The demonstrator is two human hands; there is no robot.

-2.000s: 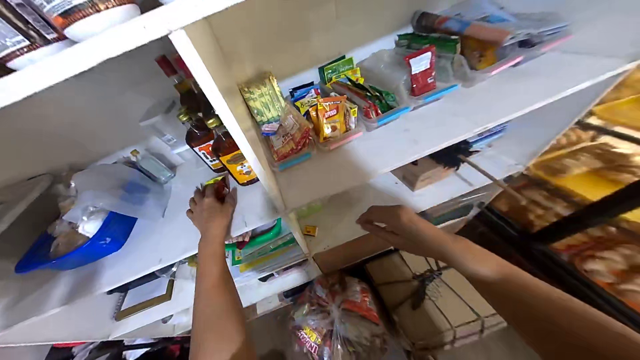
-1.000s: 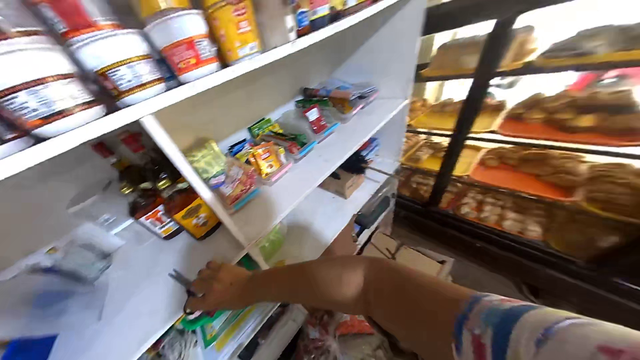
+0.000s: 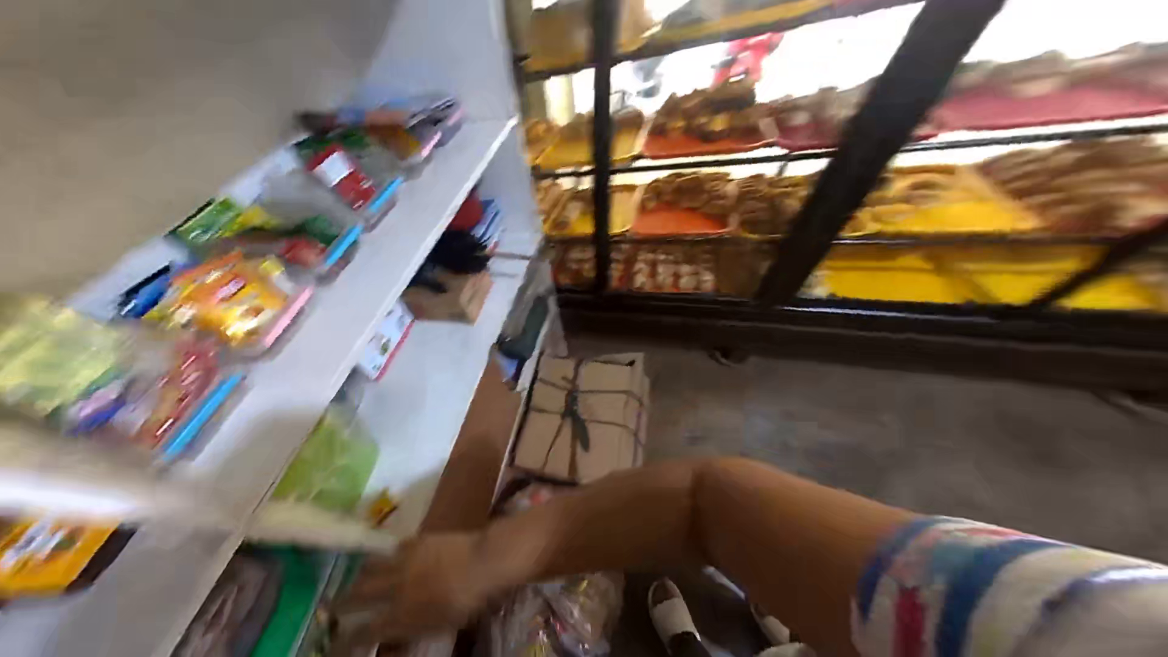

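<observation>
My right arm crosses from the lower right, and my right hand (image 3: 415, 584) is at the lower left, beside the edge of the white shelf unit and above a green item (image 3: 287, 598) on a lower level. The hand is strongly blurred, so its fingers and anything in them cannot be made out. Nearest to it are a green packet (image 3: 333, 461) and a small yellow packet (image 3: 381, 506). My left hand is not in view. Clear trays of colourful sachets (image 3: 228, 297) line the shelf above.
A tied cardboard box (image 3: 584, 415) stands on the floor (image 3: 776, 411), with a plastic bag of packets (image 3: 557, 616) nearer me. Behind a dark metal frame (image 3: 849, 155), a display rack holds trays of bread (image 3: 703, 201). A yellow packet (image 3: 50, 552) lies at far left.
The view has swung right. My left hand, by the bottles two seconds ago, is out of view. My right hand, which held scissors one second ago, is now blurred near the lower shelf edge.
</observation>
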